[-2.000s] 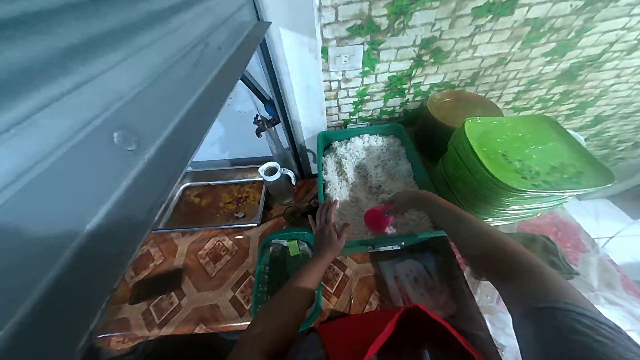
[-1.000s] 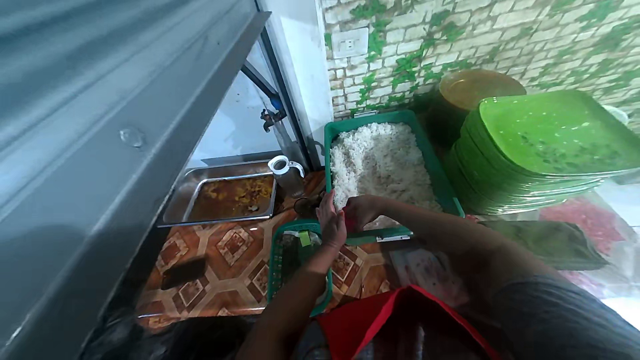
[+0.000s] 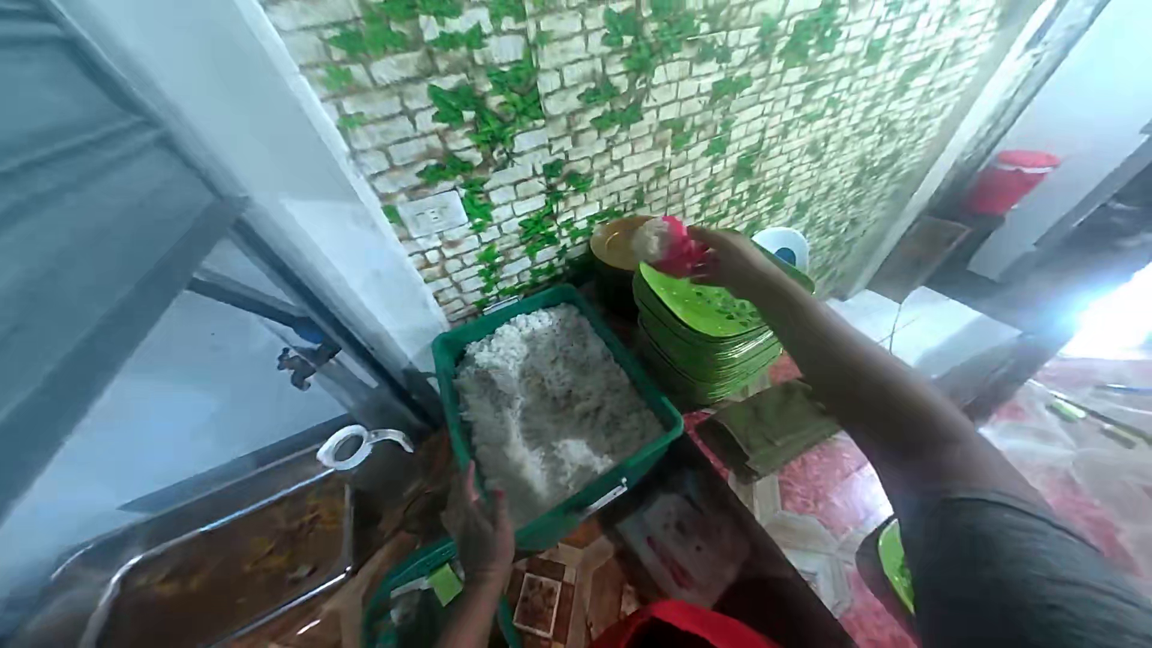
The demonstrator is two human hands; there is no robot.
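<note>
My right hand (image 3: 720,261) holds a red cup (image 3: 679,247) with white rice at its mouth, raised over the stack of green plates (image 3: 706,306). Cooked rice (image 3: 540,405) fills much of a green plastic tub (image 3: 661,418), its surface uneven. My left hand (image 3: 481,531) is at the tub's near left corner, fingers spread, with nothing seen in it; whether it touches the rim I cannot tell.
A steel tray of brownish food (image 3: 243,558) and a pitcher (image 3: 346,447) stand at the left. A brown round container (image 3: 621,243) is by the wall. A folded green cloth (image 3: 769,427) lies right, a smaller green basket (image 3: 387,576) below.
My right hand has moved from beside my left hand at the tub's near edge to above the green plates, with the red cup. The view has swung right.
</note>
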